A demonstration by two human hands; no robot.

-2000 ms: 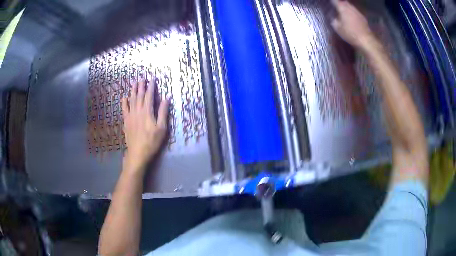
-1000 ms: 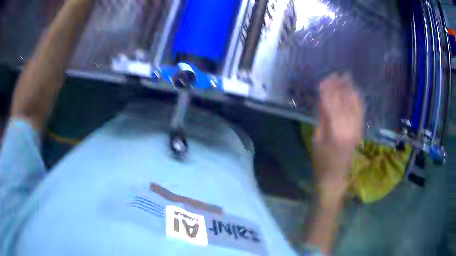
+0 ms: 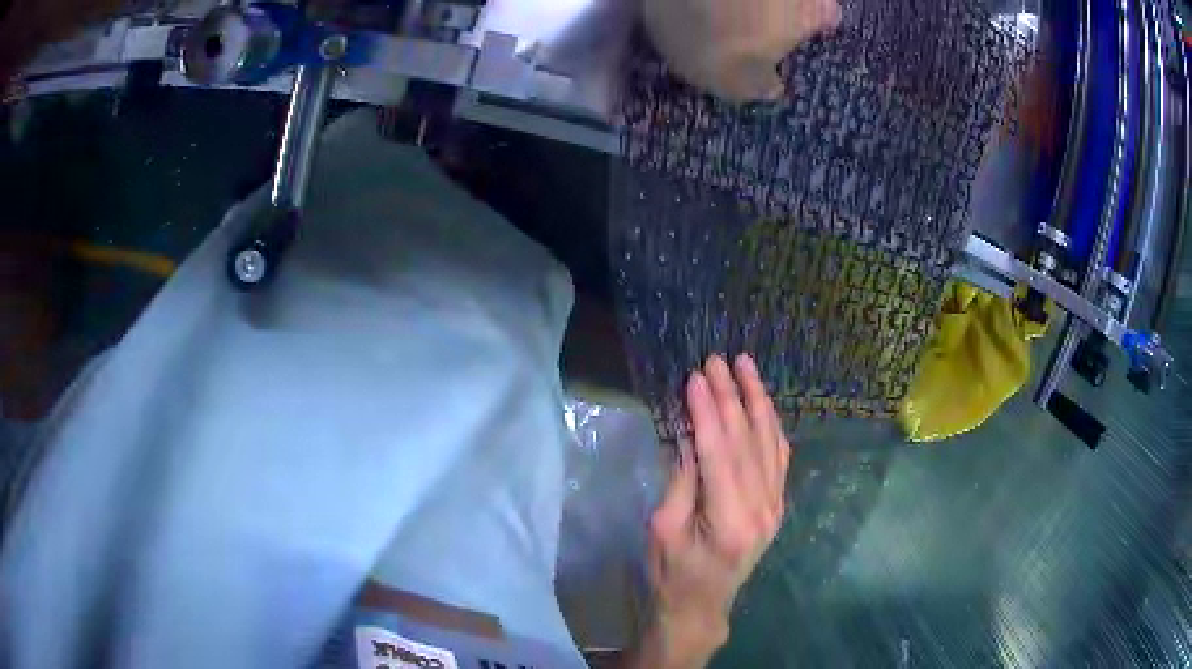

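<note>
A dark, see-through patterned sheet [image 3: 850,183] with rows of small hook-shaped parts hangs past the table's front edge, right of centre. My right hand [image 3: 726,477] is at its lower left corner, fingers over the sheet and thumb by its edge, holding it. My left hand [image 3: 739,46] is at the top, cut off by the frame and blurred, in front of the sheet's upper part. Its fingers are bent, but whether they grip the sheet is hidden.
A yellow bag [image 3: 974,373] hangs at the right, partly behind the sheet. Blue rollers [image 3: 1111,131] stand at the far right. A crank handle [image 3: 294,157] sticks out from the front rail, close to my shirt. Clear plastic [image 3: 608,497] lies low beside my lap. The floor is green.
The view has turned right and down. The patterned sheet lay on the table and now hangs over its edge. My right hand has moved down onto its lower corner. My left hand has come across to the sheet.
</note>
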